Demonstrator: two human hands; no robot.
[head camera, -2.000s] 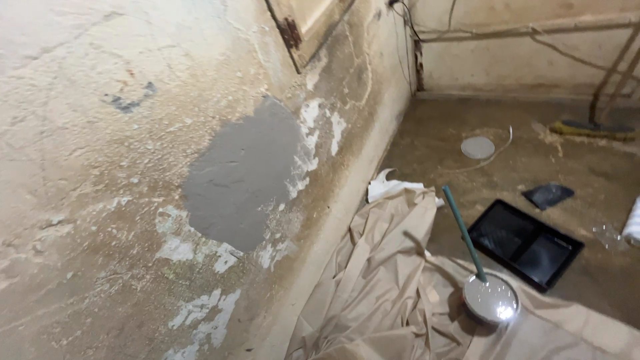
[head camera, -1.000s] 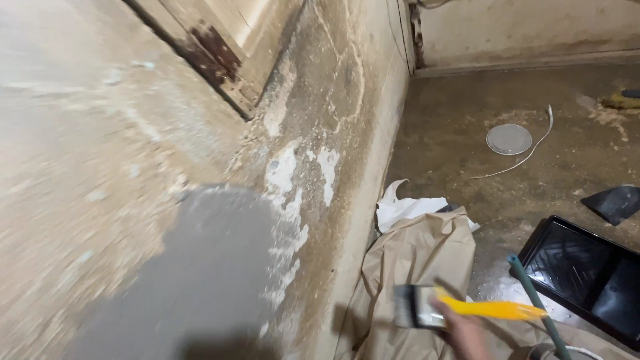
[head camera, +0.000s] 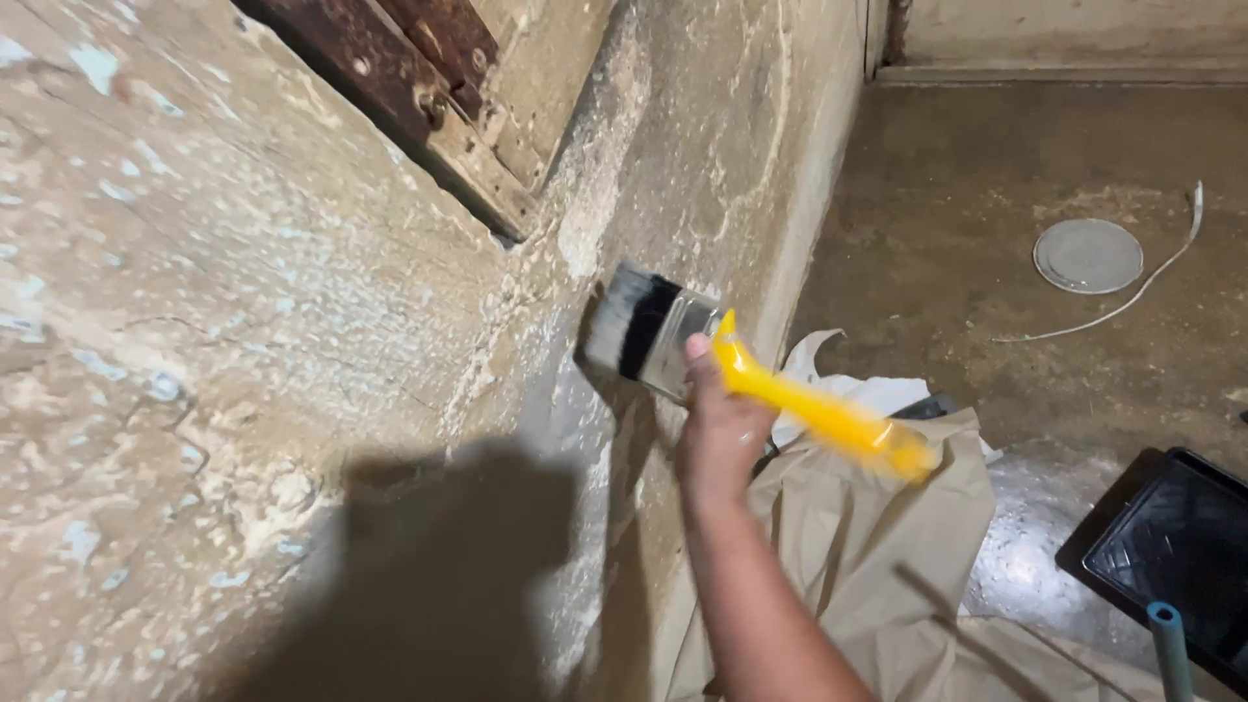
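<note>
My right hand (head camera: 721, 429) grips a wide paintbrush (head camera: 673, 331) with a yellow handle, near its metal ferrule. The black bristles carry pale, wet-looking material at their tips, which are against or very close to the stained wall (head camera: 507, 380). Below and left of the brush, a grey coated patch (head camera: 390, 585) lies mostly under a dark shadow. Just above the brush is the lower corner of a worn wooden frame (head camera: 487, 180) with rusty metal on it. My left hand is out of view.
A beige drop cloth (head camera: 877, 517) lies crumpled along the wall's foot, with torn white paper (head camera: 858, 390) beside it. On the floor are a round grey lid (head camera: 1088, 255), a thin white strip (head camera: 1121, 312) and a black paint tray (head camera: 1180, 546). A green-blue stick (head camera: 1168, 643) rises at lower right.
The right hand, not in view two seconds ago, has moved with the brush from over the drop cloth up and left to the wall. The view has moved closer to the wooden frame.
</note>
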